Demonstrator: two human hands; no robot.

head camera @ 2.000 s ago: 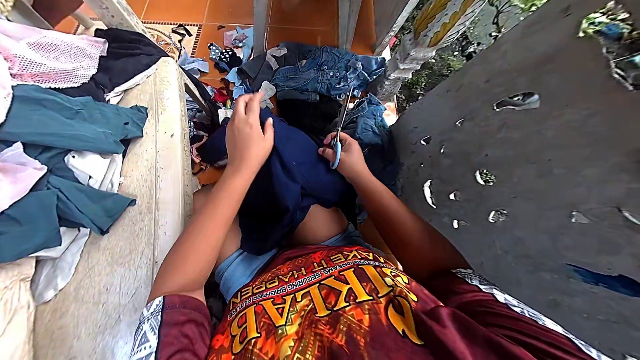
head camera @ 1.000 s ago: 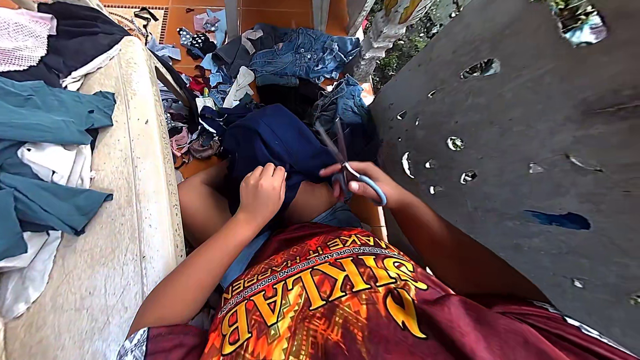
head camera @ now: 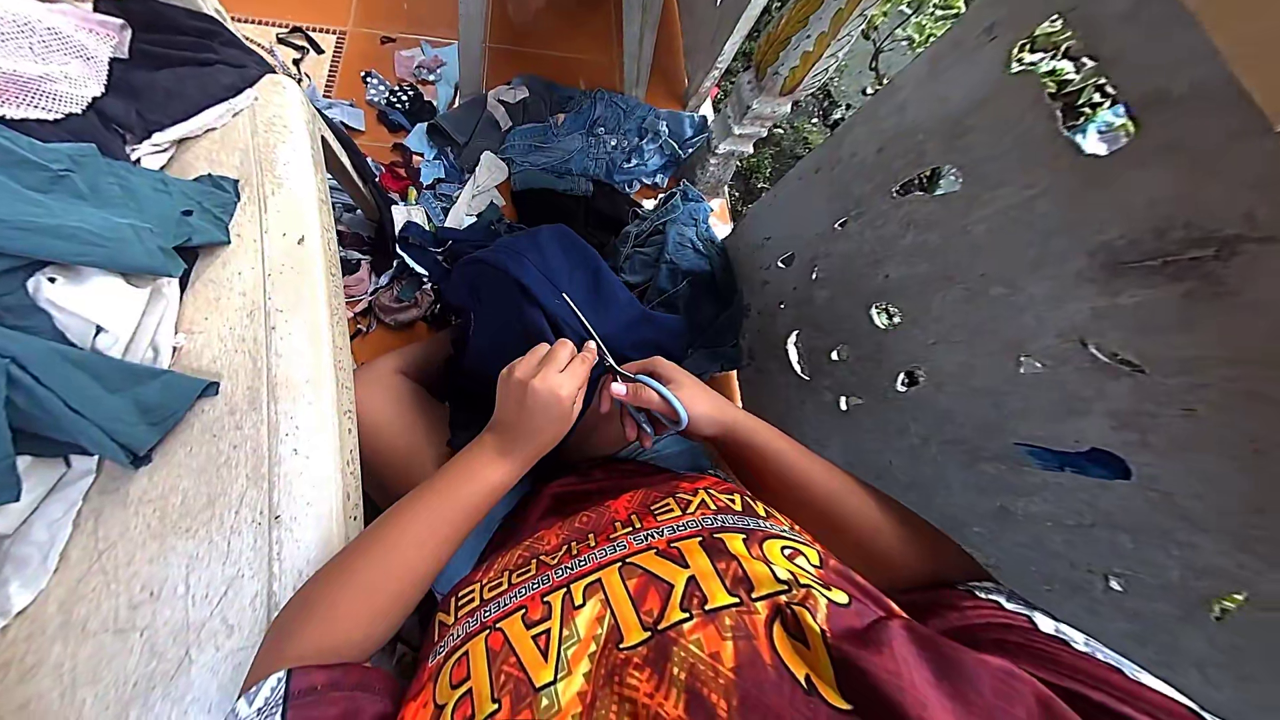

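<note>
Dark navy fabric (head camera: 560, 290) lies bunched over my lap. My left hand (head camera: 543, 395) has its fingers closed on the near edge of this fabric. Scissors with light blue handles (head camera: 662, 400) are in my right hand (head camera: 675, 400), just right of my left hand. Their blades point up and left over the fabric, with my left fingertips close beside them. The blades look nearly closed. What part of the cloth lies between or under them cannot be told.
A worn pale bench or ledge (head camera: 230, 400) at left holds teal cloth (head camera: 90, 210) and white cloth. Denim garments (head camera: 600, 140) and scraps lie on the orange tiled floor ahead. A grey wall with holes (head camera: 960, 330) rises close at right.
The scissors, spread a second ago, now have their blades nearly together. My left hand has come closer to them, at the near edge of the navy fabric.
</note>
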